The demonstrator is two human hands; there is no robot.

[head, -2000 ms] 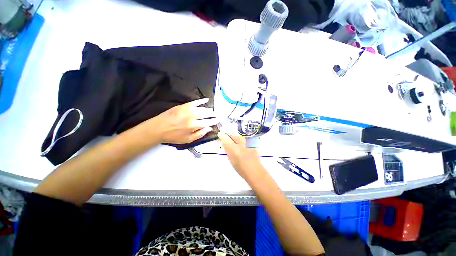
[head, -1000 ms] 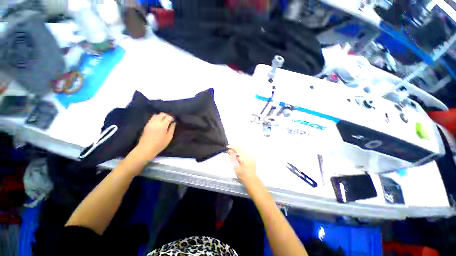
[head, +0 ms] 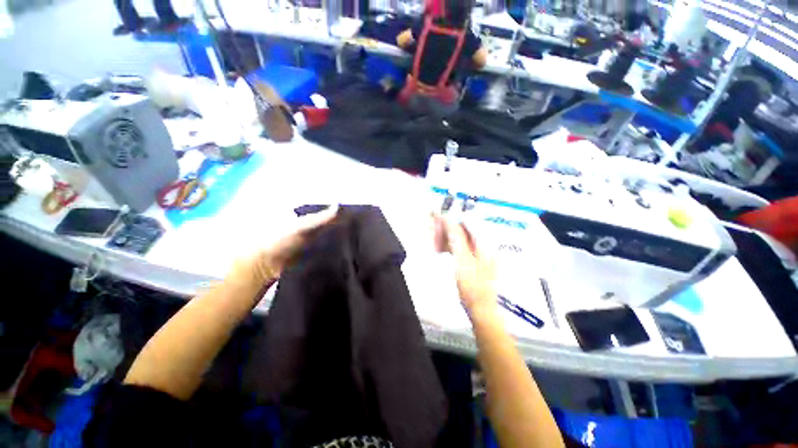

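Observation:
The dark garment piece [head: 359, 306] hangs over the table's front edge, its upper end on the table. My left hand [head: 297, 241] grips its upper left edge. My right hand [head: 459, 254] is off the cloth, slightly blurred, fingers apart, between the cloth and the sewing machine. The white sewing machine [head: 560, 219] with a blue stripe and black panel stands to the right. Its needle area [head: 450, 203] shows no cloth under it.
Snips [head: 521, 311], a thin stick [head: 549, 302], a phone [head: 607, 329] and a dark pad [head: 678, 334] lie at right. Scissors [head: 182, 194] lie on a blue sheet at left, near a grey box [head: 127, 149]. Black heap [head: 420, 127] behind; a person [head: 439, 57] beyond.
The cloth has come away from the needle and now hangs over the front edge. My left hand has moved to its upper edge; my right hand has let go. The view has tilted up.

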